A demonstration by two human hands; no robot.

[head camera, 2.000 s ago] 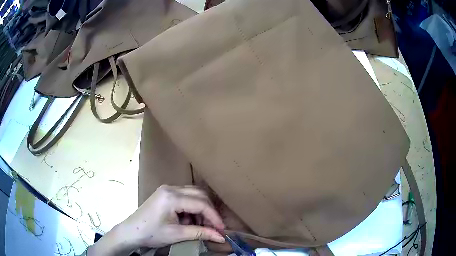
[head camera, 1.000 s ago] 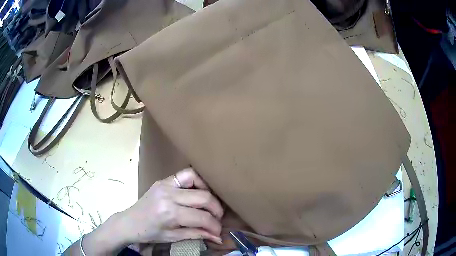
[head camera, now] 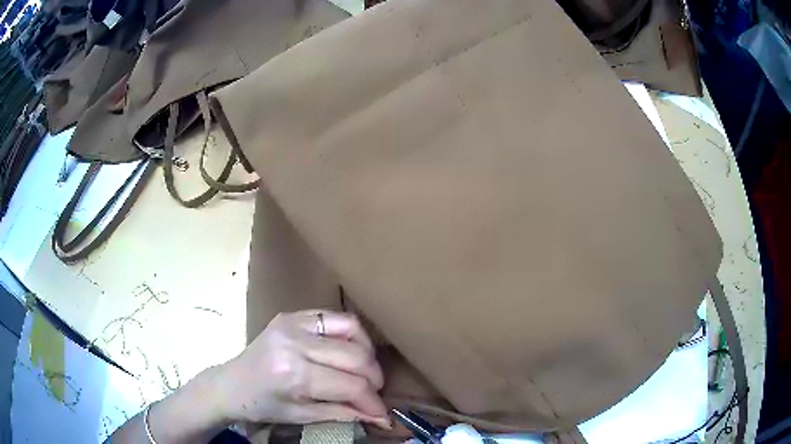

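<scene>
A large brown bag body (head camera: 486, 208) lies across the middle of the view, its opening edge near the bottom. My left hand (head camera: 303, 368), with a ring, holds the bag's edge at the lower centre, fingers curled over it. Dark snips (head camera: 416, 425) with pointed tips lie just right of my left fingertips. My right hand (head camera: 461, 434) shows only as white-covered fingertips at the bottom edge by the snips; the rest is cut off. A beige ribbed webbing tab (head camera: 333, 433) is below my left hand.
Other brown bags (head camera: 204, 61) with thin straps lie at upper left, another (head camera: 663, 52) at upper right. Loose threads (head camera: 134, 312) lie on the pale table (head camera: 204, 251). Yellow tape (head camera: 48, 347) is at lower left. A green-handled tool (head camera: 718, 360) and black cord (head camera: 733, 412) are at right.
My left hand has closed its fingers more over the bag's edge since the earliest frame. The snips have shifted slightly. The whole view has moved a little.
</scene>
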